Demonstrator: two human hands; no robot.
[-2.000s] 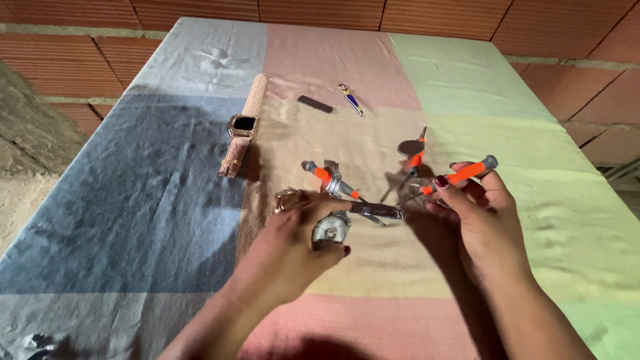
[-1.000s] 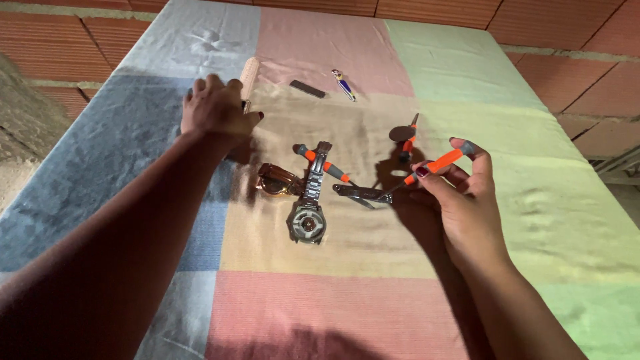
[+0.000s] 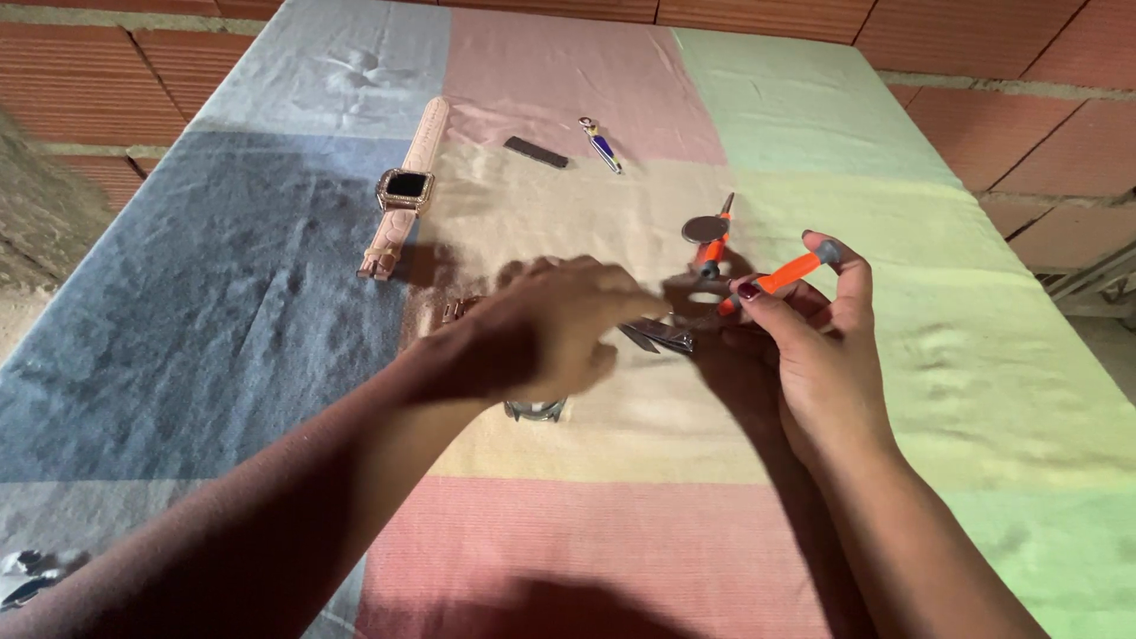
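My right hand holds a small orange-and-grey screwdriver between thumb and fingers, over the cloth. My left hand, blurred, is above the middle of the cloth and hides most of a metal wristwatch; whether it touches anything cannot be told. A rose-gold watch part peeks out left of it. Between the hands lies a dark metal nail clipper. Above it, a second orange screwdriver lies beside a round dark disc. A pink-strapped smartwatch lies at the left.
A dark flat strip and a small blue-and-silver figure-like item lie toward the back. The color-block tablecloth has wrinkles. A brick wall stands behind the table. A shiny object sits at the lower left edge.
My left hand was over the smartwatch a second ago and has moved right and nearer, over the metal watch. My right hand keeps hold of the screwdriver.
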